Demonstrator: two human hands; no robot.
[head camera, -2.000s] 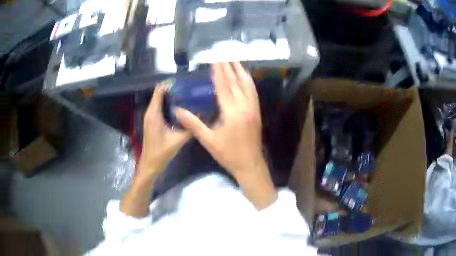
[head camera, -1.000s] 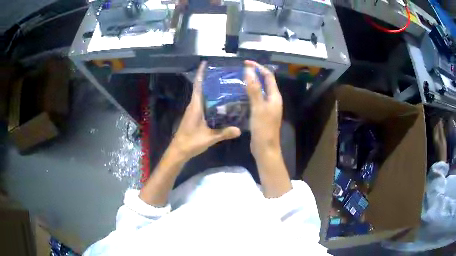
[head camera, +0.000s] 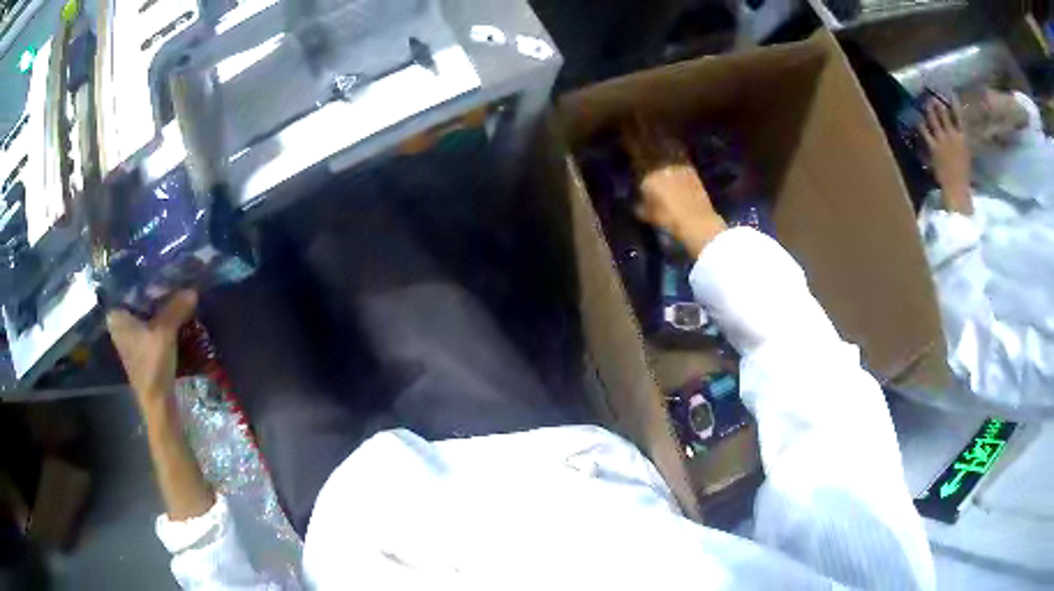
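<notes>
My left hand (head camera: 153, 335) holds a film-wrapped navy retail box (head camera: 173, 237) at the front edge of the wrapping machine (head camera: 335, 92), at the near end of its channel. The film is glossy and crinkled, and loose film shows at the box's right side. My right hand (head camera: 670, 191) reaches down into the shipping carton (head camera: 855, 219). Its fingers are blurred and dark, so I cannot tell if they hold anything. Navy retail boxes with watch pictures (head camera: 707, 413) lie in the carton under and beside my right arm.
Another person in a white sleeve (head camera: 965, 248) works at the right, beyond the carton wall. A green lit sign (head camera: 973, 468) lies at the lower right. A red coiled hose (head camera: 225, 387) and crumpled film scrap (head camera: 249, 462) are beside my legs at the left.
My right hand has let go of the wrapped box and moved right into the carton. My left hand has carried the box left to the machine's edge. The view has turned right.
</notes>
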